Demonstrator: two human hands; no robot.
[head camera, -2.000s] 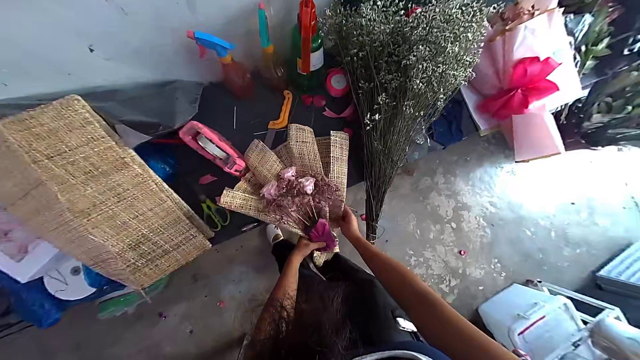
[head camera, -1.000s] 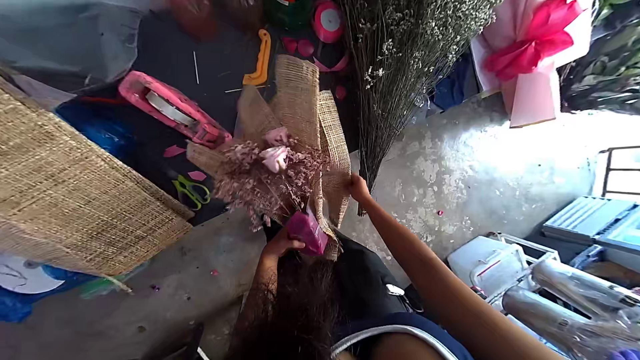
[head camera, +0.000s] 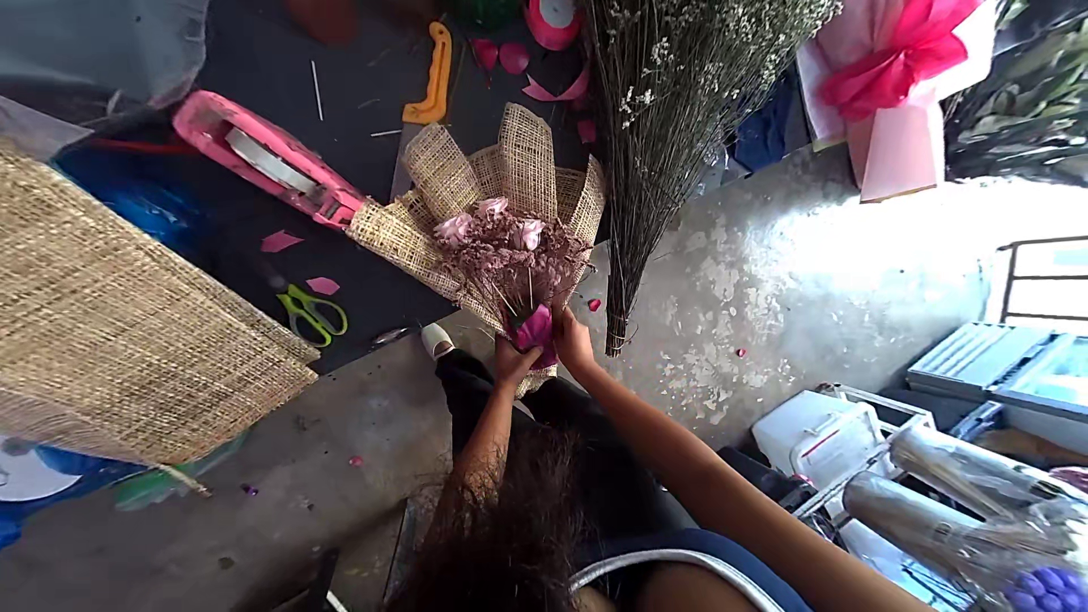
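A bouquet of pale pink roses and dusty-pink dried filler flowers sits in folded woven burlap wrap, above my lap. My left hand grips its base on the left side, thumb against the magenta wrapping around the stems. My right hand holds the burlap at the right side of the base. The fingertips of both hands are partly hidden behind the wrap. A pink tape dispenser lies on the dark table, touching or close to the wrap's left tip. Green-handled scissors lie below it.
A large woven burlap sheet is at left. An orange cutter and pink ribbon roll lie on the table. A bundle of dried stems stands close on the right. A pink-wrapped bouquet and a white container are farther right.
The bouquet's burlap is spread wider than one second ago, its left flap now reaching toward the tape dispenser. Both hands remain at the base, my right hand now closer to my left.
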